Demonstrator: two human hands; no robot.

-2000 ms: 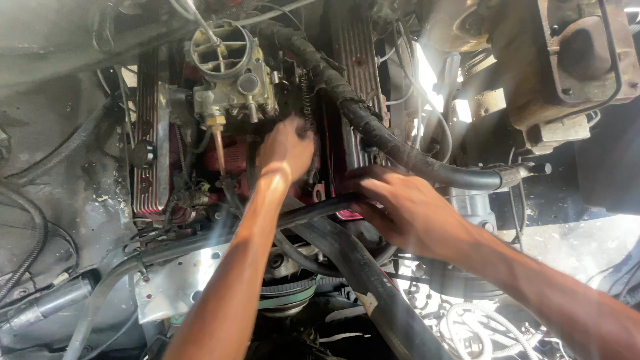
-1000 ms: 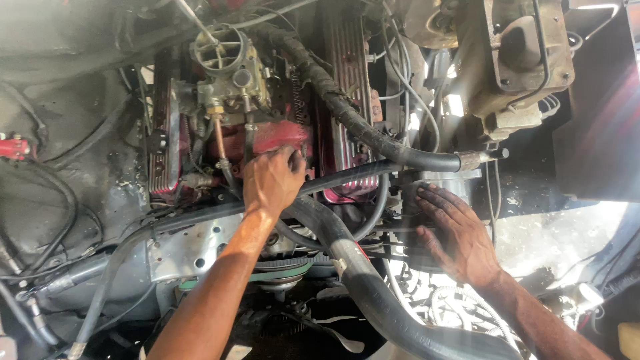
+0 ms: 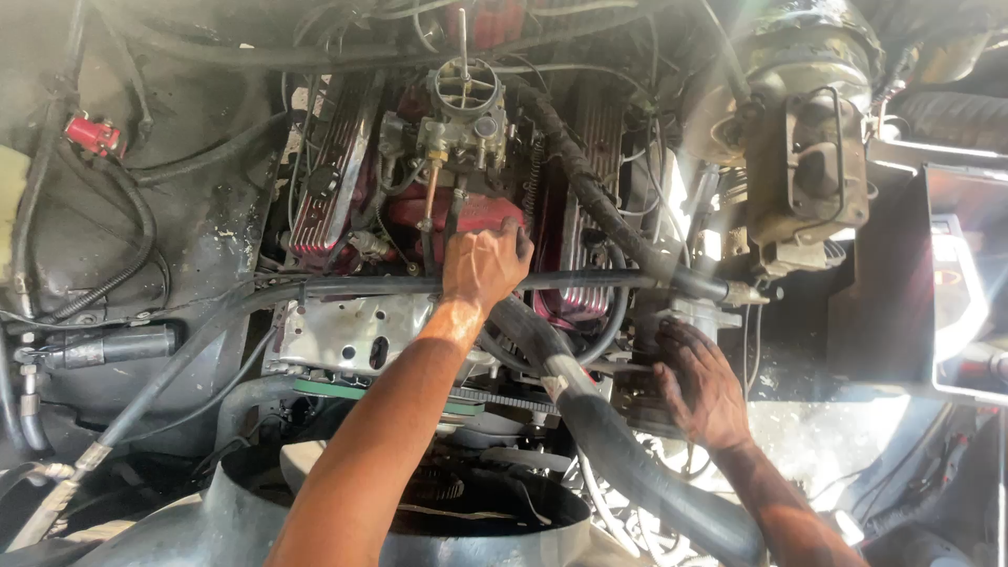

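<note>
My left hand (image 3: 486, 264) is bent over the front of the engine, just below the red intake manifold (image 3: 457, 214) and the carburetor (image 3: 466, 118). Its fingertips are hidden behind the hand, so whether they hold anything does not show. My right hand (image 3: 705, 382) lies with fingers extended against a dark cylindrical part (image 3: 642, 398) at the engine's right side; nothing shows held in it. Between the hands, a thick black radiator hose (image 3: 606, 429) runs down to the right. A thinner black hose (image 3: 378, 285) crosses behind my left wrist.
Ribbed valve covers (image 3: 335, 193) flank the carburetor. The brake master cylinder (image 3: 811, 173) stands at upper right. A green-edged belt (image 3: 339, 389) and the fan shroud (image 3: 543, 539) lie below. A red fitting (image 3: 94, 135) and hoses are at left.
My right hand has moved from beside the right valve cover to the cylindrical part farther right. My left hand has drawn back from close under the carburetor toward the engine's front.
</note>
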